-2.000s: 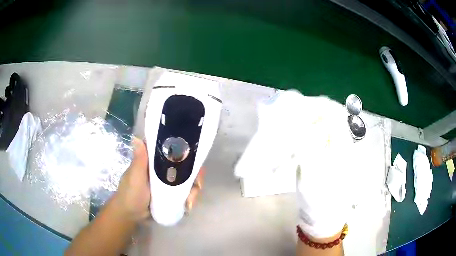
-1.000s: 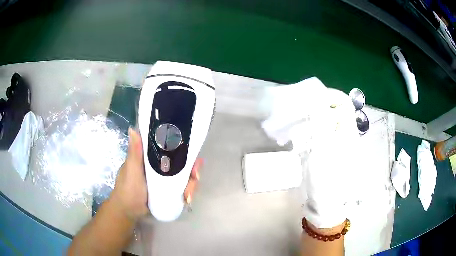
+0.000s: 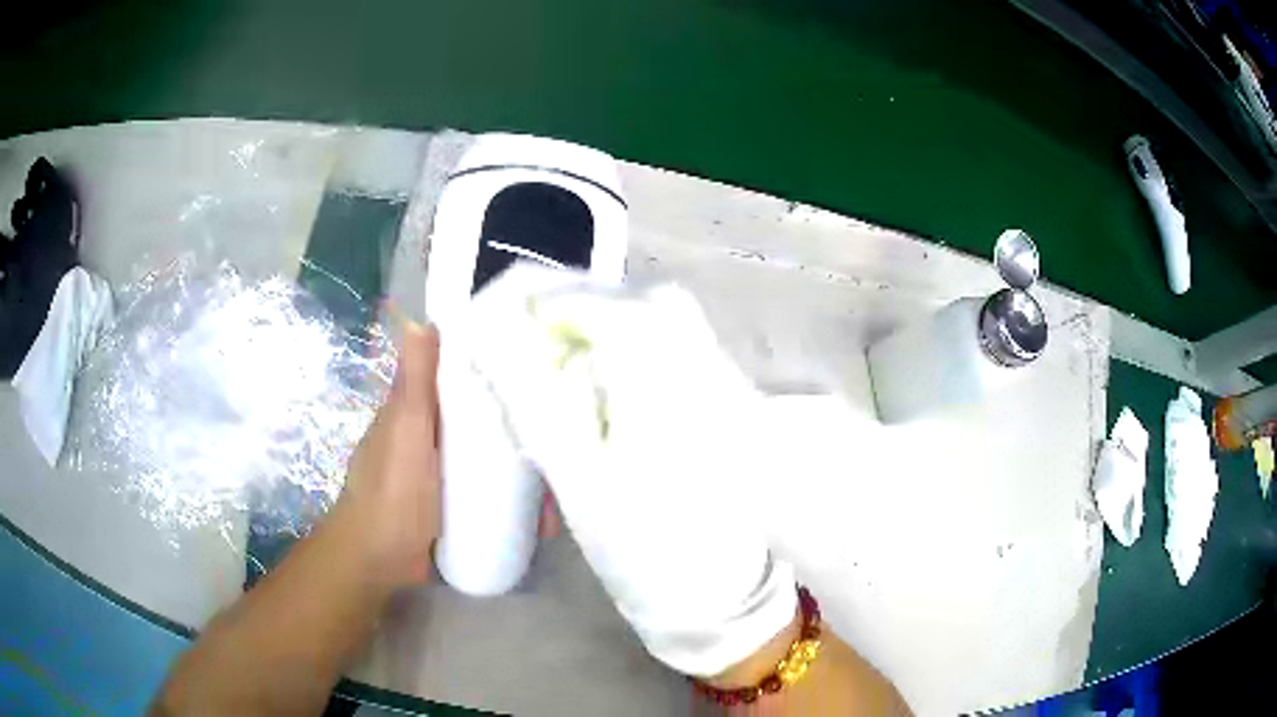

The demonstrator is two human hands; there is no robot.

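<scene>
My bare left hand (image 3: 399, 462) holds a white IPL hair removal device (image 3: 483, 539) upright, wide end away from me. Part of its glossy black panel (image 3: 532, 231) shows at the top. My right hand (image 3: 644, 448), in a white glove with yellowish fingertips, is on the front of the device and hides the round button and lower panel. White cloth shows at its fingertips, blending with the glove. A whitish dispenser bottle (image 3: 931, 367) with a silver top and raised round lid stands to the right.
Crinkled clear film (image 3: 238, 406) lies left, beside a black strapped item (image 3: 42, 266). Another device (image 3: 1162, 217) lies on the green conveyor belt (image 3: 784, 105). Crumpled white cloths or gloves (image 3: 1188, 483) and an orange bottle (image 3: 1239, 420) are at the right.
My gloved right hand has moved left from near the bottle onto the front of the device, covering the silver button. The bottle is uncovered. My left hand still holds the device.
</scene>
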